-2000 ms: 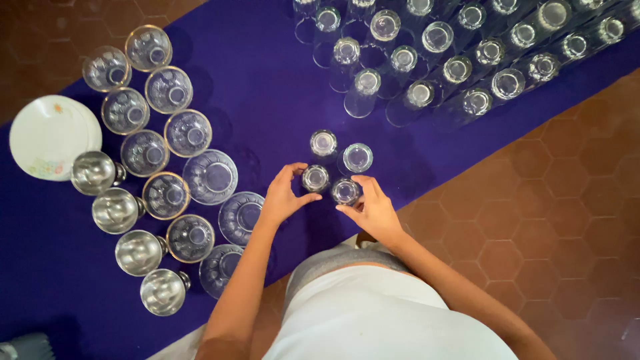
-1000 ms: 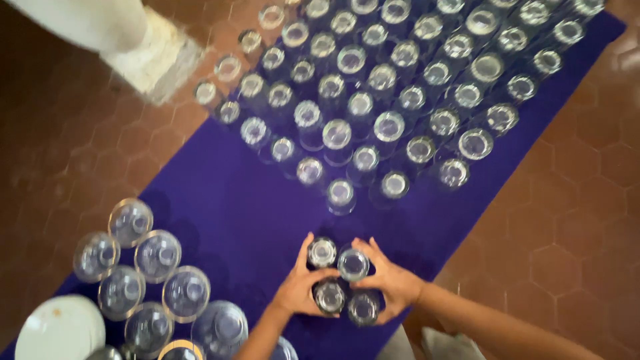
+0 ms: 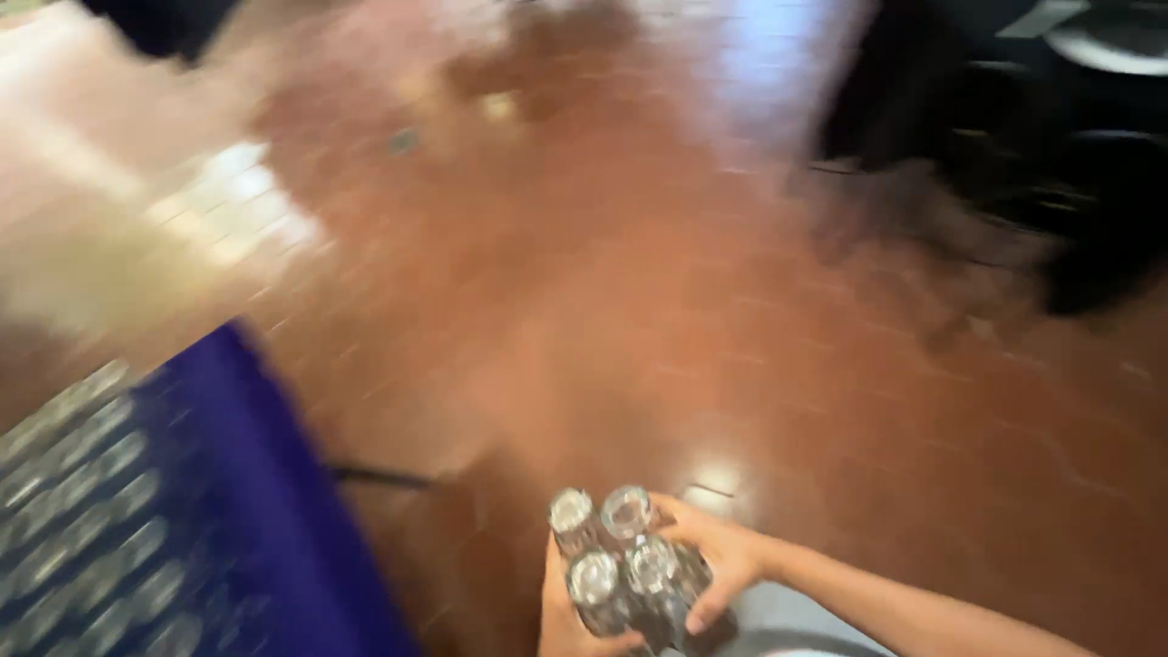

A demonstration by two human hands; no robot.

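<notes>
Between my two hands a cluster of drinking glasses (image 3: 594, 578) is squeezed together, bases up, over the tiled floor. My left hand (image 3: 568, 607) presses on the left side of the cluster, its thumb across the front. My right hand (image 3: 712, 561) wraps the right side, with the thumb low against the nearest glass. The far glasses, one (image 3: 572, 511) at the left and one (image 3: 627, 512) at the right, touch the ones in front. The lower parts of the glasses are partly hidden by my fingers and blurred.
At the lower left, a table with a purple cloth (image 3: 301, 511) carries rows of upturned glasses (image 3: 82, 511). Dark, blurred furniture (image 3: 967, 119) stands at the upper right, with a round pale object on it. Reddish tiles (image 3: 547, 274) cover the floor.
My hands have closed around the group of glasses and carried it off the purple table, out over the floor. The view has swung far round, leaving the table at lower left.
</notes>
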